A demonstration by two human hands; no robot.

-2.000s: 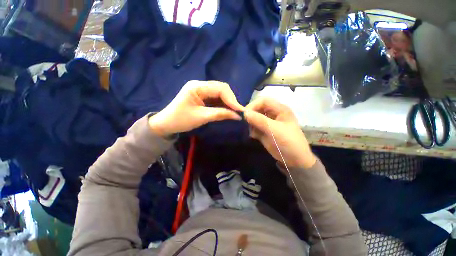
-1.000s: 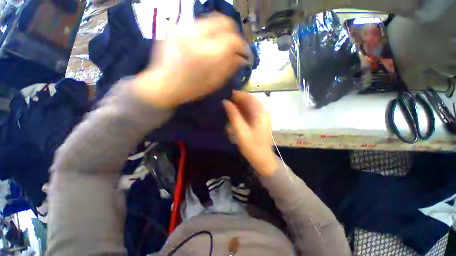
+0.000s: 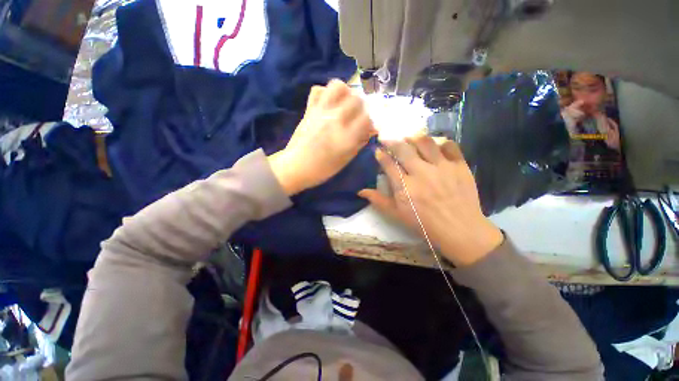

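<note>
A navy top (image 3: pixel 201 141) with a white, red-striped collar (image 3: pixel 216 30) lies at the upper left and centre. My left hand (image 3: pixel 327 134) is closed on the navy cloth beside the bright needle area. My right hand (image 3: pixel 439 190) lies palm down just right of it, its index finger and thumb at the cloth's edge; whether it grips cannot be told. A thin pale thread (image 3: pixel 432 242) runs across the right hand and down. The sewing machine head (image 3: pixel 521 45) is above; the needle is lost in glare.
A plastic-wrapped dark packet (image 3: pixel 506 141), an upright picture (image 3: pixel 592 126) and shears (image 3: pixel 630 237) are on the pale table (image 3: pixel 551 231) to the right. A dark garment pile (image 3: pixel 52 201) is at left. A red bar (image 3: pixel 250 305) and striped white pieces (image 3: pixel 324 303) are below.
My hands were together over the table's front edge, then parted; now both are at the needle area with the navy cloth. The view has shifted, showing more of the machine head.
</note>
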